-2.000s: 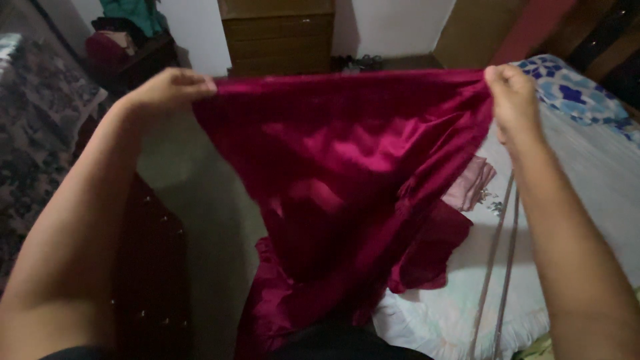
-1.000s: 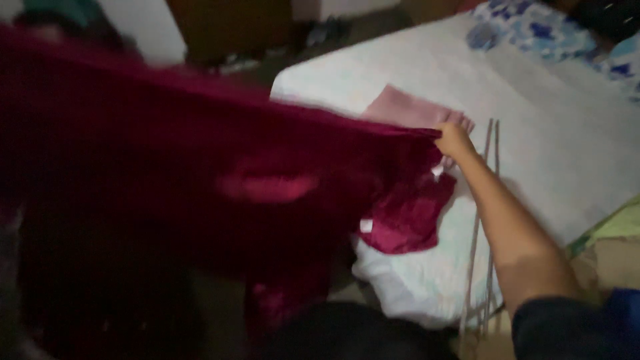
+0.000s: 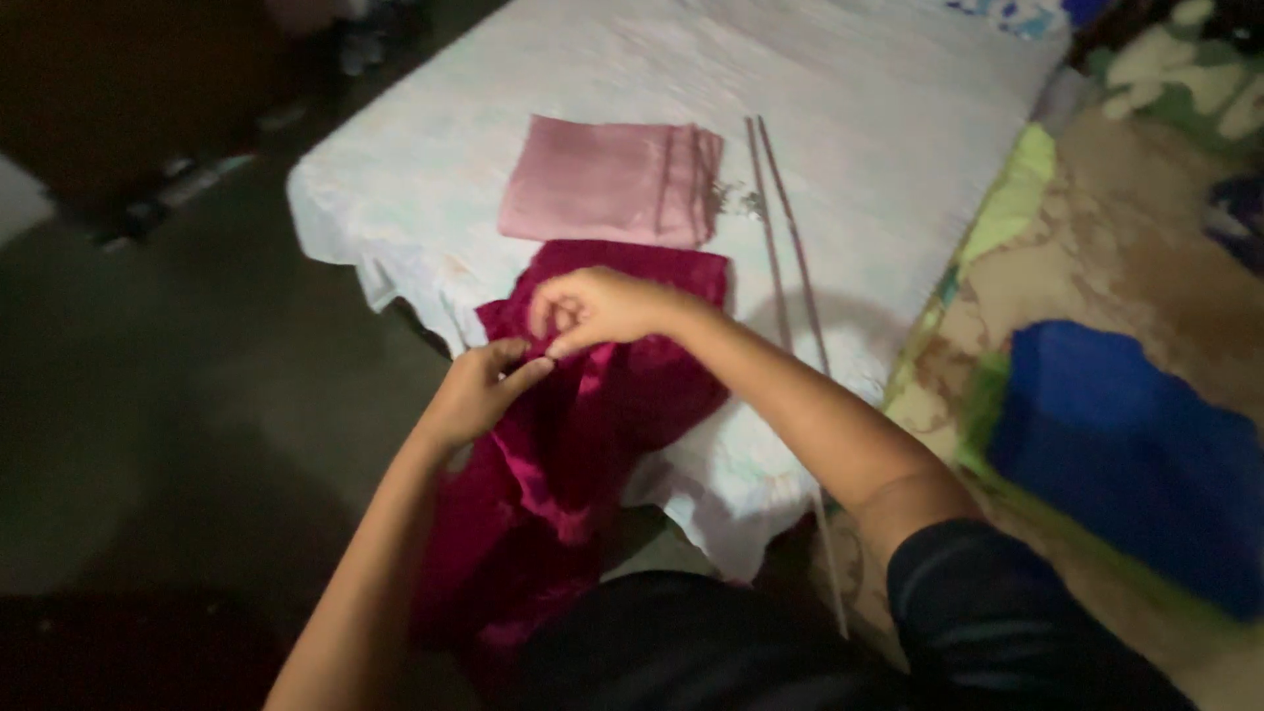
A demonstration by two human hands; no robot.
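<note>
A dark red, shiny cloth (image 3: 563,474) hangs in folds from my two hands over the near corner of the bed, its lower part falling toward the floor. My left hand (image 3: 484,388) pinches its edge between thumb and fingers. Close beside it, my right hand (image 3: 597,311) grips the same edge, fingers curled. Under and behind my right hand, dark red cloth (image 3: 681,267) lies on the bed. Just beyond it is a folded pink cloth (image 3: 592,183). Small metallic pieces (image 3: 739,200), too blurred to identify, lie by two long thin rods (image 3: 790,227).
A white patterned sheet (image 3: 849,89) covers the bed. At the right, blue cloth (image 3: 1116,444) lies on a brown patterned surface (image 3: 1027,247). The dark floor (image 3: 247,375) runs along the bed's left side. Blurred objects stand near the top left.
My hands, wide apart on the stretched red cloth two seconds ago, are now close together at its edge. The cloth hangs bunched rather than spread. The view has swung right.
</note>
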